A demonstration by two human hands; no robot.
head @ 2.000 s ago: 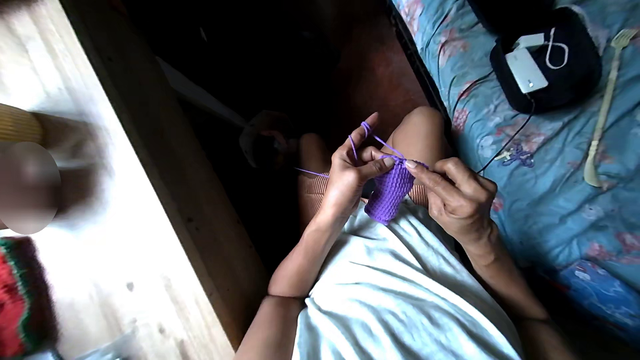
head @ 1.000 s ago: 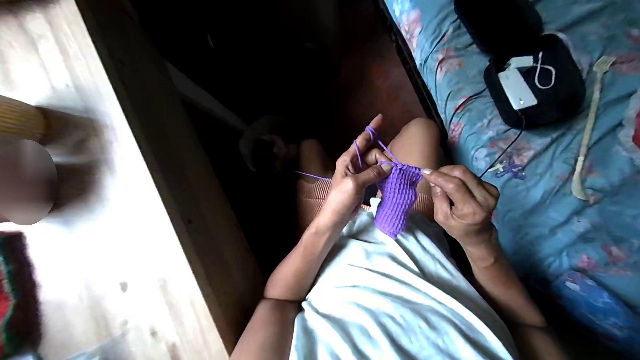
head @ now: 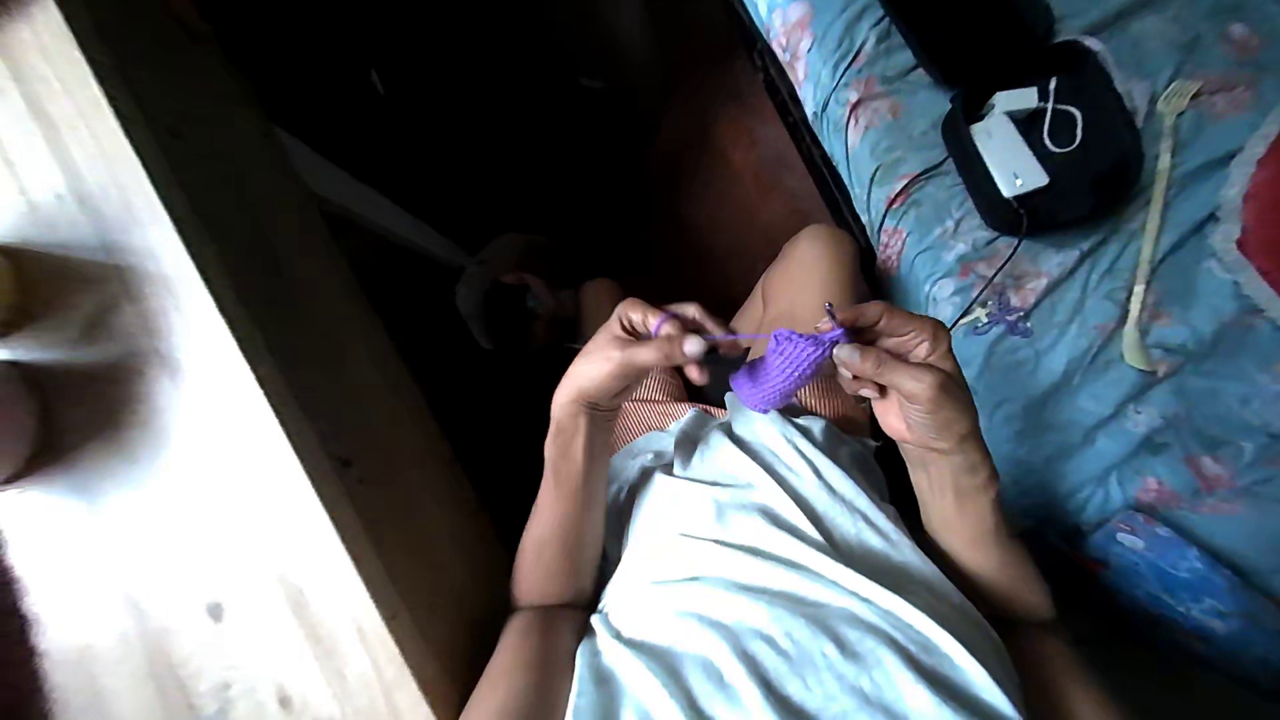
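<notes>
A small purple crocheted piece (head: 785, 370) hangs above my lap, its upper right corner pinched in my right hand (head: 905, 375). The tip of a thin metal hook, probably a crochet hook (head: 829, 312), rises above the fingers of that hand; the rest of it is hidden. My left hand (head: 640, 355) is to the left of the piece, with purple yarn (head: 740, 337) looped round a finger and stretched across to the work. The two hands are apart, joined only by this strand.
On my right, a bed with a blue floral sheet (head: 1080, 420) holds an open black case (head: 1090, 190) with a white power bank (head: 1008, 152), a long back scratcher (head: 1150, 240) and a blue packet (head: 1180, 580). A pale wooden tabletop (head: 220, 560) lies on my left.
My left hand has drawn away from the work, and its raised finger has come down. The purple piece, hanging nearly straight before, is now tilted, and the hook tip shows above my right hand.
</notes>
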